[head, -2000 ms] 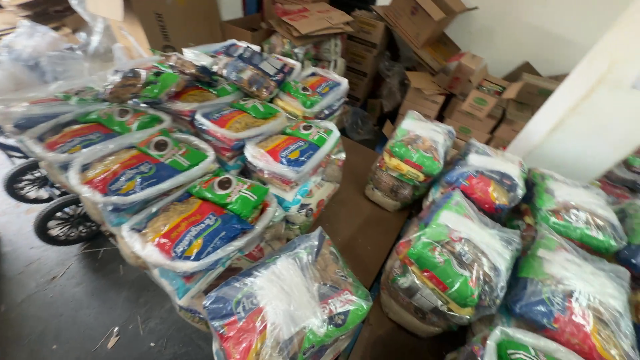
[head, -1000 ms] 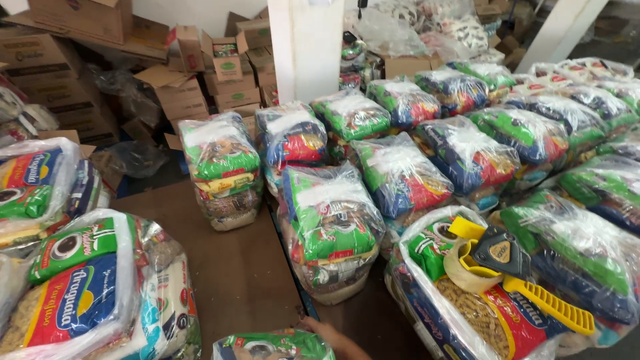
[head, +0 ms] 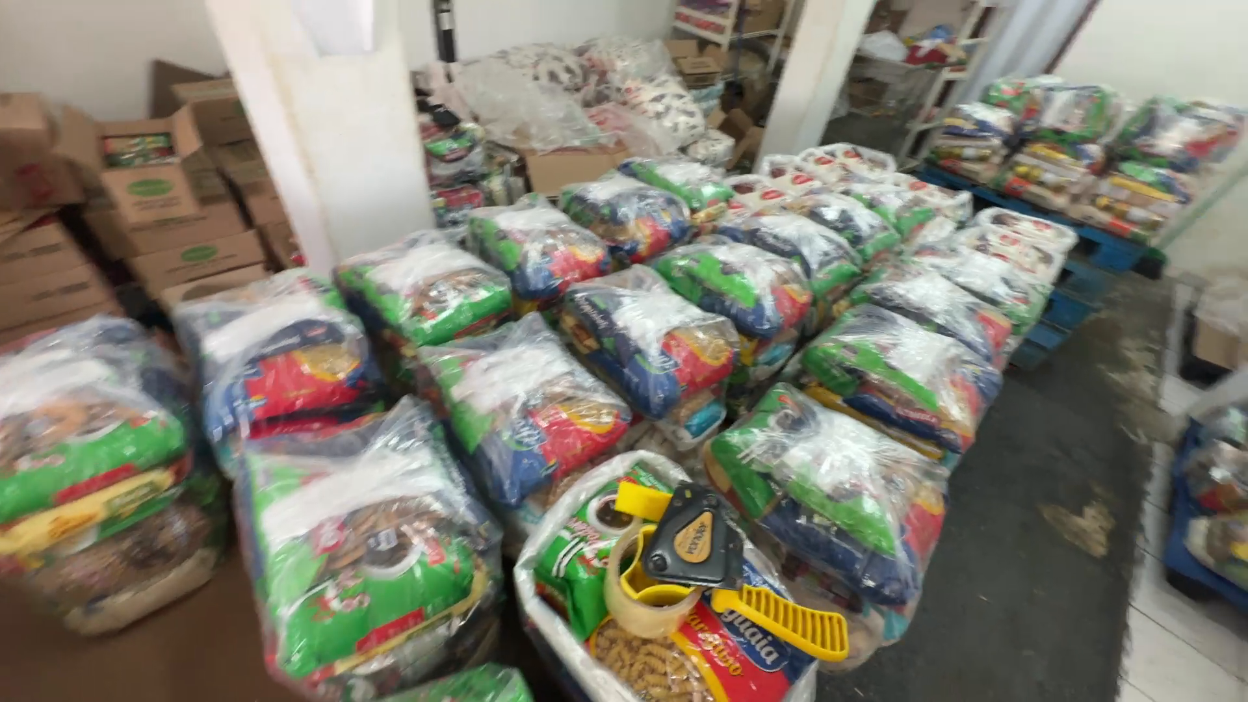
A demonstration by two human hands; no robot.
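Note:
Neither of my hands shows in the head view. Near the bottom centre, a black and yellow tape dispenser (head: 694, 536) with a roll of clear packing tape (head: 651, 614) lies on top of an open plastic bag of groceries (head: 536, 575). Inside that bag are a pack of spiral pasta (head: 648, 663) and a green coffee pack (head: 570, 580). To its left stands a closed clear bag (head: 370, 556) of groceries with a green coffee pack on top. Another filled bag (head: 829, 497) sits right of the dispenser.
Rows of filled clear bags (head: 731, 283) extend toward the back. Stacked cardboard boxes (head: 195, 244) stand at left behind a white pillar (head: 331, 136). Blue pallets (head: 1082, 292) holding more bags are at right, beside a dark floor strip (head: 1053, 468).
The view has swung far to the right. A hand showing at the bottom edge one second ago is out of view now. The tape dispenser lies on the same open bag as before.

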